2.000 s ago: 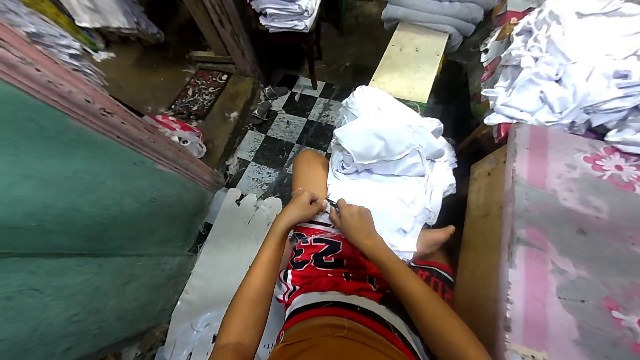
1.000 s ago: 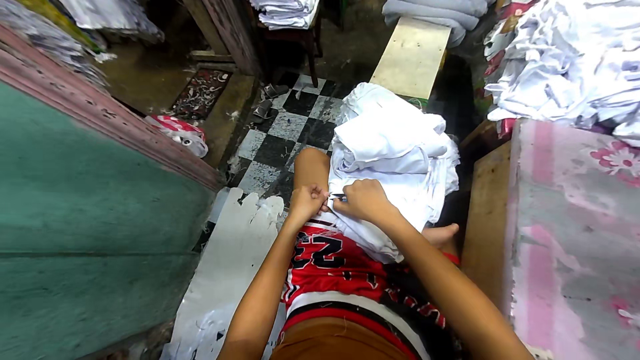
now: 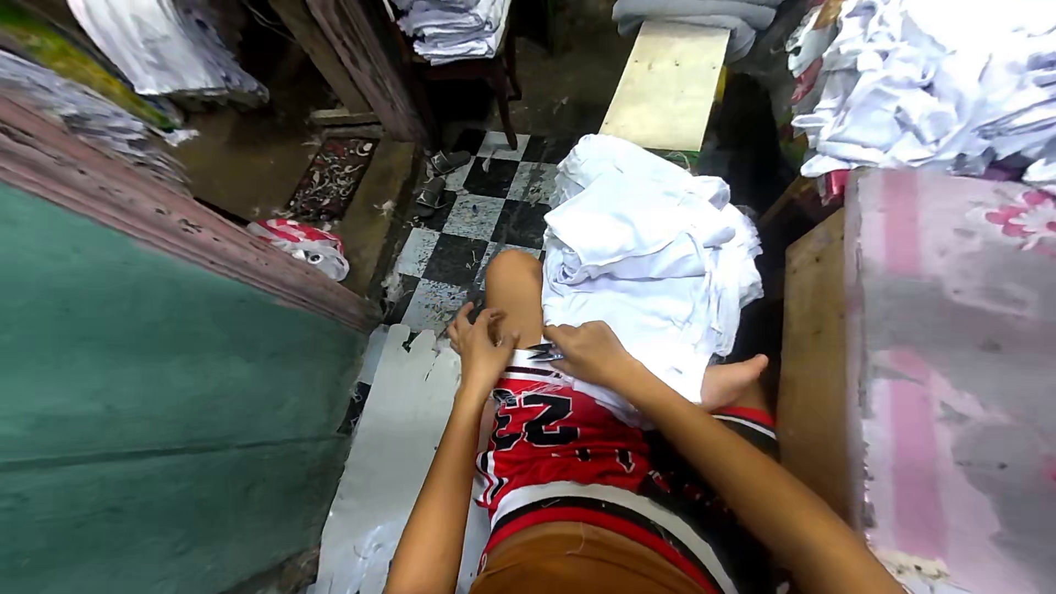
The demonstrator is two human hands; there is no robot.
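Note:
A pile of white cloth pieces (image 3: 643,239) lies over my lap and beyond it. My right hand (image 3: 590,355) is closed around small thread snips (image 3: 544,352), whose pointed blades stand apart and point left over the near left edge of the cloth. Just left of the blades, my left hand (image 3: 484,342) is beside my bare knee, fingers spread and curled, with nothing visible between them. Under both hands are my red shorts with black and white trim (image 3: 544,421).
A pink and grey floral cover (image 3: 949,371) is at the right, with heaped white cloth (image 3: 932,91) behind it. A wooden bench (image 3: 668,82) stands ahead. A green panel (image 3: 165,355) borders the left, near a red and white plastic bag (image 3: 305,247). More folded cloth (image 3: 454,29) sits on a stool.
My left hand has moved left, away from my right hand, and its fingers have spread. The snips' blades show more plainly now.

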